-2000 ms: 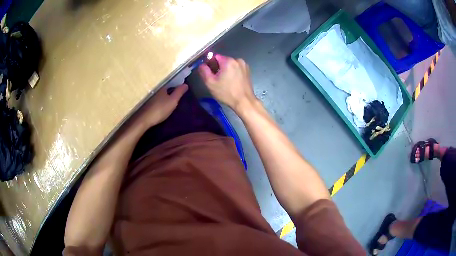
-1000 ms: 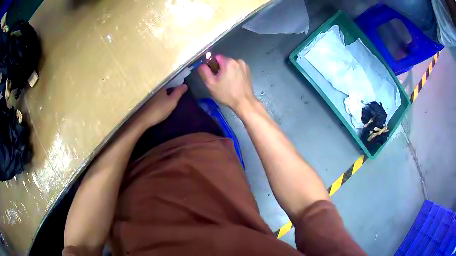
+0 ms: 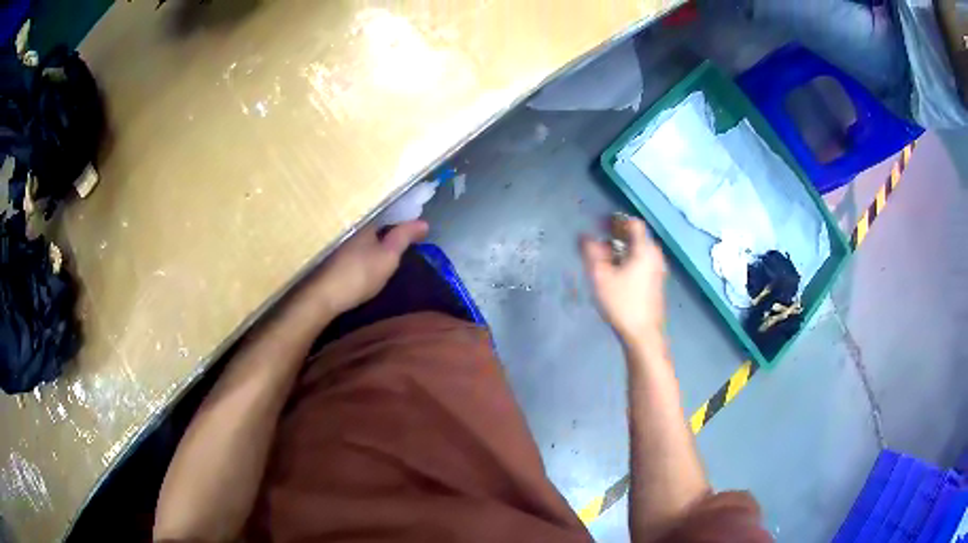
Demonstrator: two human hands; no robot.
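My left hand [image 3: 366, 263] is at the bench edge, closed around a white glue bottle [image 3: 409, 204] with a blue tip that points away from me. The lower part of the bottle is hidden by the hand and the bench edge. My right hand [image 3: 628, 278] is over the floor to the right, a little blurred, holding a small dark brown piece [image 3: 619, 235] between thumb and fingers. Black ruffled bundles [image 3: 48, 127] with beige limbs lie on the bench at the far left.
The shiny brown bench [image 3: 234, 159] curves across the left. A green tray [image 3: 679, 270] with white lining and a black piece sits on the floor at right. Blue crates [image 3: 897, 504] stand at lower right and a blue bin [image 3: 865, 149] at upper right. Yellow-black tape [image 3: 724, 397] crosses the floor.
My right hand has moved right, away from the bottle tip and bench edge, with the brown piece. More of the bottle shows. The person's feet seen earlier at right are gone.
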